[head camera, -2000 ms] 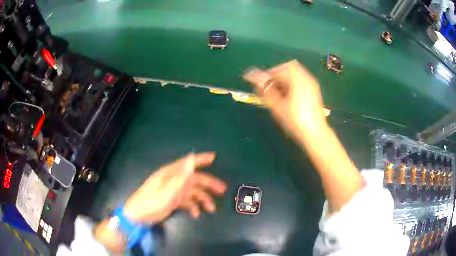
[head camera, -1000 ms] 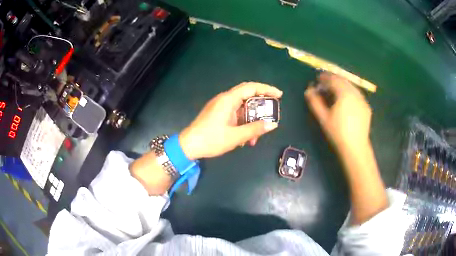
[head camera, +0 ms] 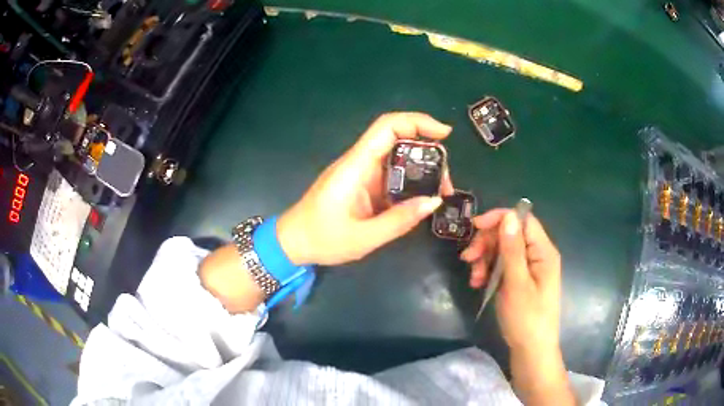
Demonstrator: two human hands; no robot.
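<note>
My left hand (head camera: pixel 357 194) holds an open watch housing (head camera: pixel 415 170) between thumb and fingers, its components facing me. My right hand (head camera: pixel 520 266) holds a thin, pale, pen-length tool (head camera: pixel 494 284), possibly tweezers, with its tapered end pointing down toward me. A second open housing (head camera: pixel 454 216) is just right of and below the held one, beside my right fingertips; whether the fingers touch it I cannot tell. A third open housing (head camera: pixel 492 122) lies on the green mat farther back.
A black test fixture (head camera: pixel 171 63) with a red handle (head camera: pixel 80 92) is at left. Its nest holds a housing with a grey screen (head camera: pixel 120 167) folded out. A clear blister tray (head camera: pixel 647 262) of screens is at right. Yellow tape (head camera: pixel 508 60) crosses the mat.
The view has shifted. My right hand has come back nearer me, and the pale tool now shows in it. A third housing now lies on the mat. My left hand still holds its housing.
</note>
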